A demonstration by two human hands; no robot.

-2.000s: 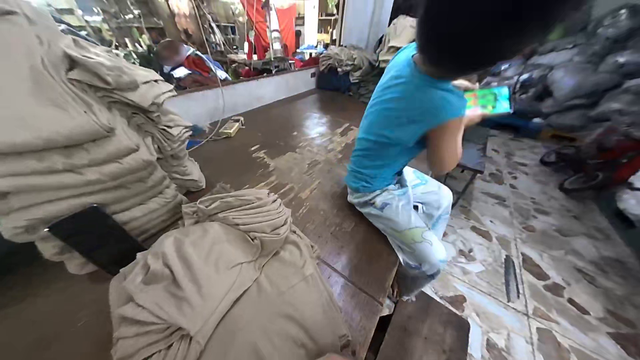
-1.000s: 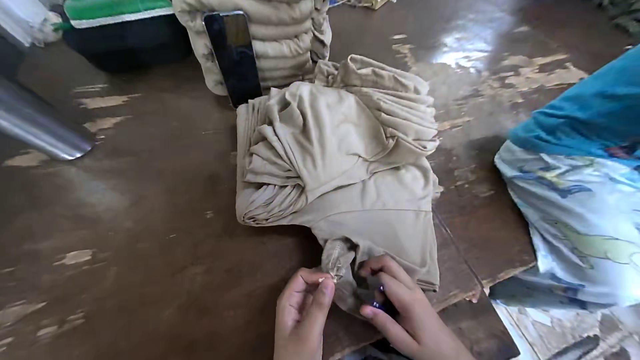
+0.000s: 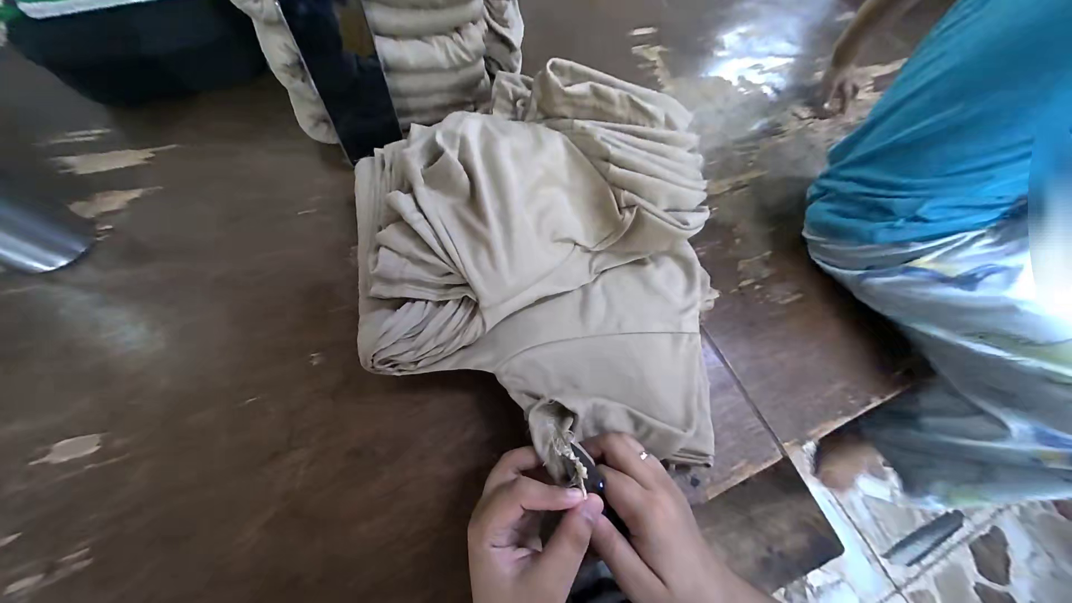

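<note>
A pile of beige fabric garments (image 3: 536, 226) lies folded and bunched on a worn brown wooden table (image 3: 209, 435). One part of the cloth, with a frayed edge, reaches down to my hands at the bottom centre. My left hand (image 3: 528, 528) pinches this frayed cloth edge (image 3: 574, 469) between thumb and fingertips. My right hand (image 3: 645, 519), with a ring on one finger, touches it from the right and holds a small dark tool, mostly hidden by the fingers; its kind cannot be told.
A dark smartphone (image 3: 343, 75) leans against a stack of folded beige cloth (image 3: 435, 50) behind the pile. A metal cylinder (image 3: 33, 222) and a dark container (image 3: 142, 50) are at the left. A person in a blue top (image 3: 930, 142) sits on the table's right edge, above a stone-patterned floor.
The view has swung down from the room to the table. Both hands were at the cloth edge one second ago; now their fingertips are closer together. The seated person's hand now shows on the table.
</note>
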